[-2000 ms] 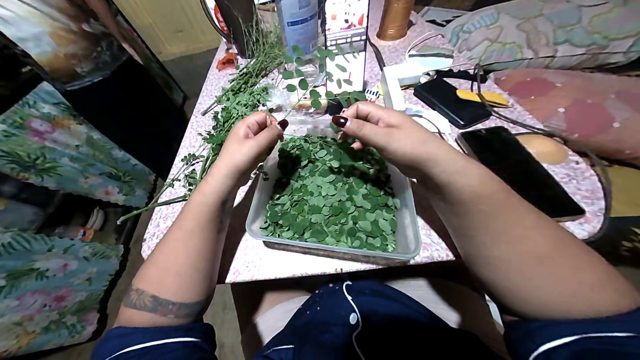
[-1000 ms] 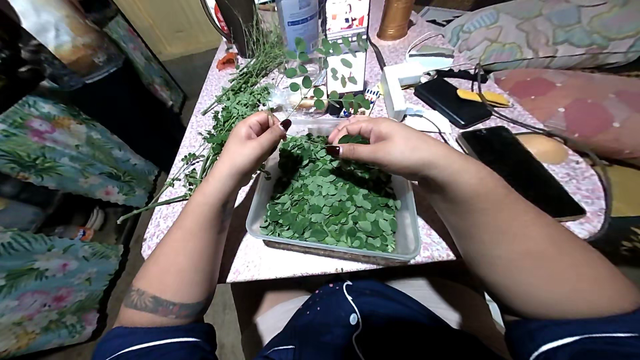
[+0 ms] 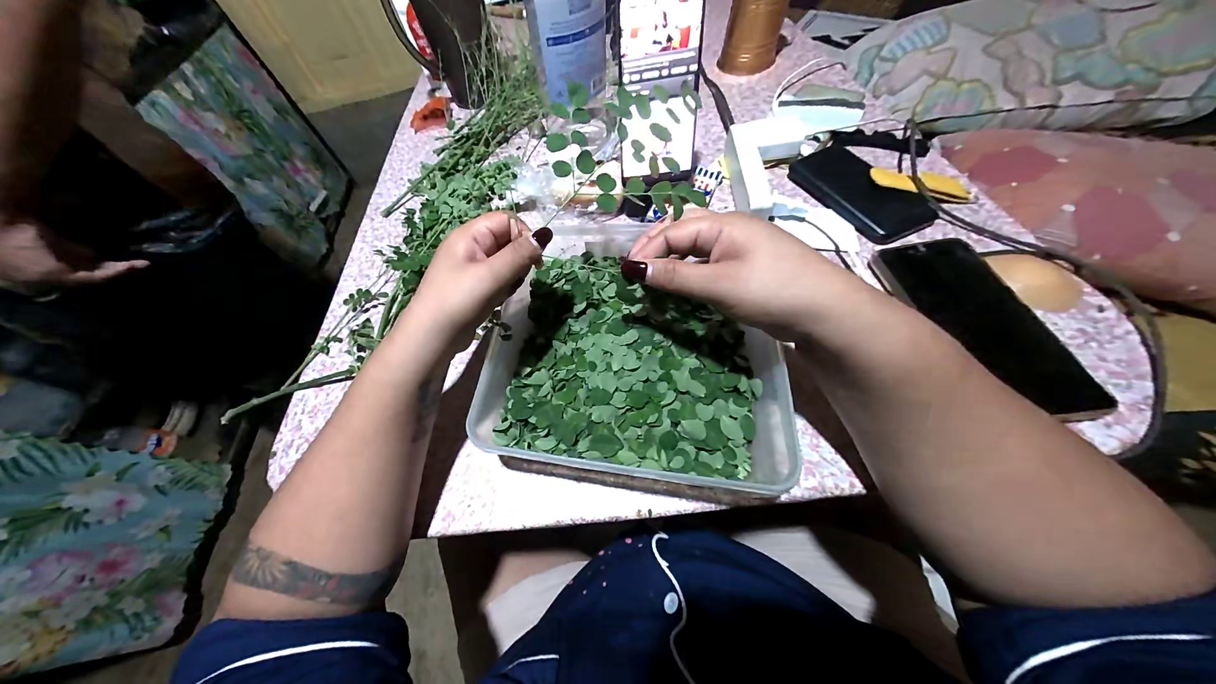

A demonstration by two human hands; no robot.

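My left hand (image 3: 489,261) pinches the thin stem of a leafy green sprig (image 3: 608,180) between thumb and finger, above the back left of a clear plastic container. The sprig's small round leaves fan out past the container's back edge. My right hand (image 3: 703,261) is at the back right, thumb and fingertips close together near a thin stem; whether it grips anything is unclear. Below both hands, the rectangular plastic container (image 3: 788,442) holds a thick layer of loose small green leaves (image 3: 636,380). A pile of leafy stems (image 3: 456,199) lies to the left.
A smartphone with a lit screen (image 3: 660,85) stands behind the container beside a plastic bottle (image 3: 570,57). A dark phone (image 3: 993,328), a black case or power bank (image 3: 860,195), cables and an egg-like object (image 3: 1035,282) are at right. Another person's hand (image 3: 57,261) shows at left.
My right hand has shifted slightly from its place two seconds ago, when both hands were at the sprig. The other person's hand has come into view at the left.
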